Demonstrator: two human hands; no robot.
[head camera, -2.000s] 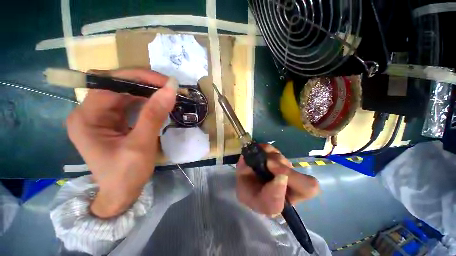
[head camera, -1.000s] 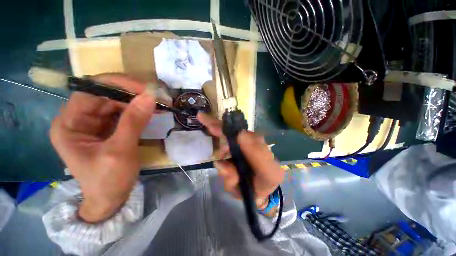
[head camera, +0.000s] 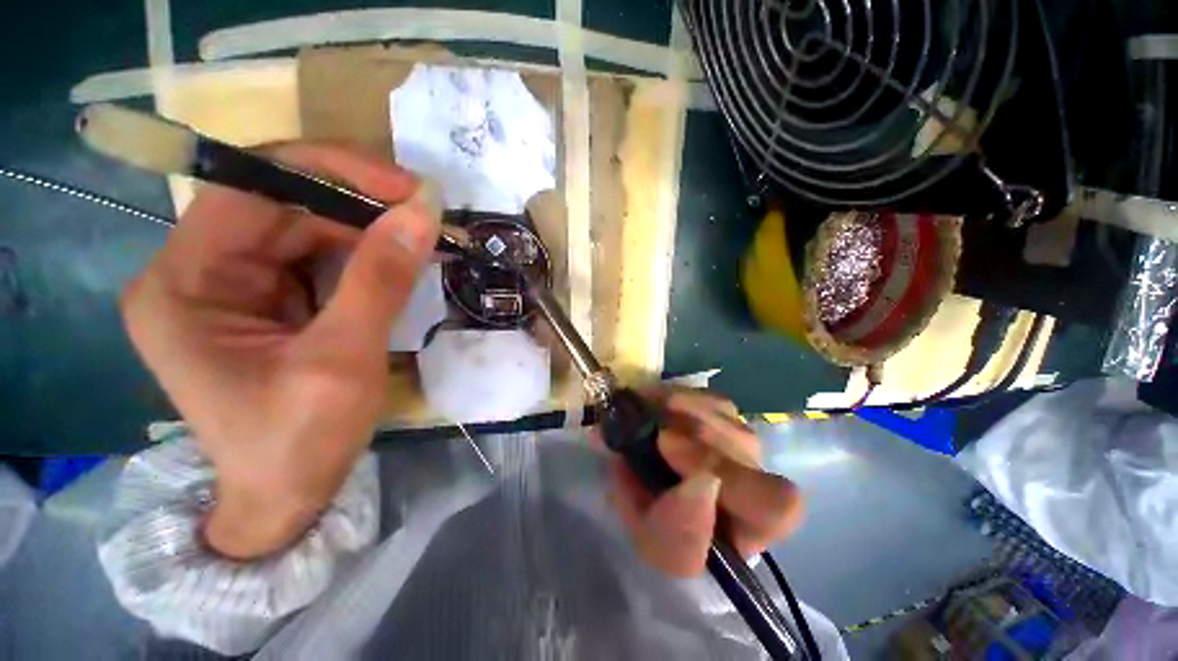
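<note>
A dark round circuit board assembly (head camera: 499, 274) lies among white octagonal pads (head camera: 473, 136) on the tan cardboard work pad (head camera: 349, 110). My left hand (head camera: 291, 310), at the left, holds the dark tweezers (head camera: 284, 185) like a pen; their pale rear end points up left and their tip is at the board's upper left. My right hand (head camera: 704, 484), at the lower right, is shut on the soldering iron (head camera: 633, 426). The iron's metal barrel slants up left and its tip is over the board's right part; whether it touches is unclear.
The tip cleaner (head camera: 853, 278) stands right of the pad, with yellow at its side, below the fume fan (head camera: 827, 78). Solder wire (head camera: 91, 196) runs in from the left. A white-sleeved person (head camera: 1066, 478) is at the far right. Masking tape (head camera: 572, 142) crosses the pad.
One second ago the iron pointed up past the board, with a right finger near it. The iron has swung down and its tip is now over the board. My left hand still holds the tweezers there.
</note>
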